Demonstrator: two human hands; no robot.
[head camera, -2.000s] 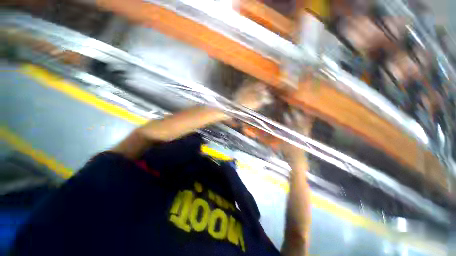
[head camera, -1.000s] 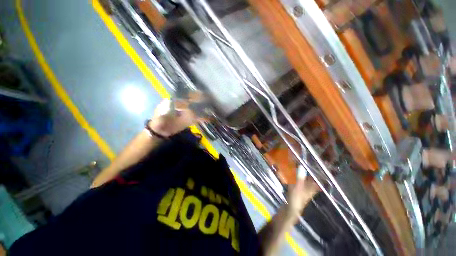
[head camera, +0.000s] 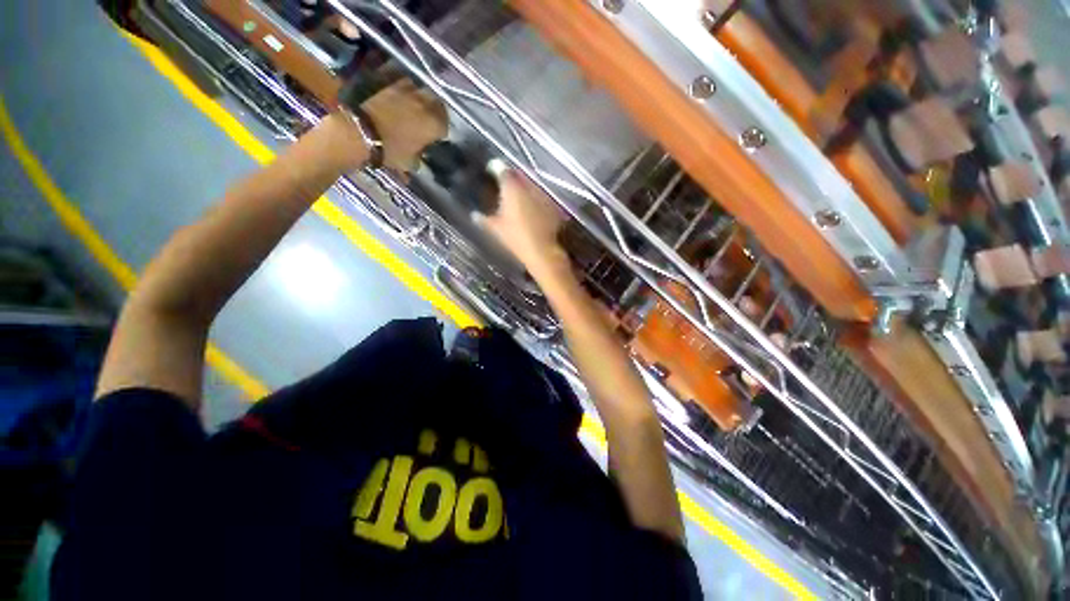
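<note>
My left hand (head camera: 405, 127), with a bracelet at its wrist, is over the wire rack's lower front. My right hand (head camera: 525, 214) is beside it, its thumb and fingers around a small dark part (head camera: 460, 168). The dark part is between the two hands and touches the left hand's edge. The left fingers are curled and partly hidden, so their grip is unclear. A chrome wire shelf edge (head camera: 634, 241) runs diagonally past both hands.
An upper orange board (head camera: 692, 153) carries a silver clamp bar (head camera: 769, 147) and rows of dark parts with pinkish tops (head camera: 933, 132). A smaller orange board (head camera: 692, 358) lies on a lower level. Yellow floor lines (head camera: 381, 247) run left of the rack.
My right hand has moved up and left from beside the lower orange board to the dark part. My left hand has moved slightly up. The blur has eased.
</note>
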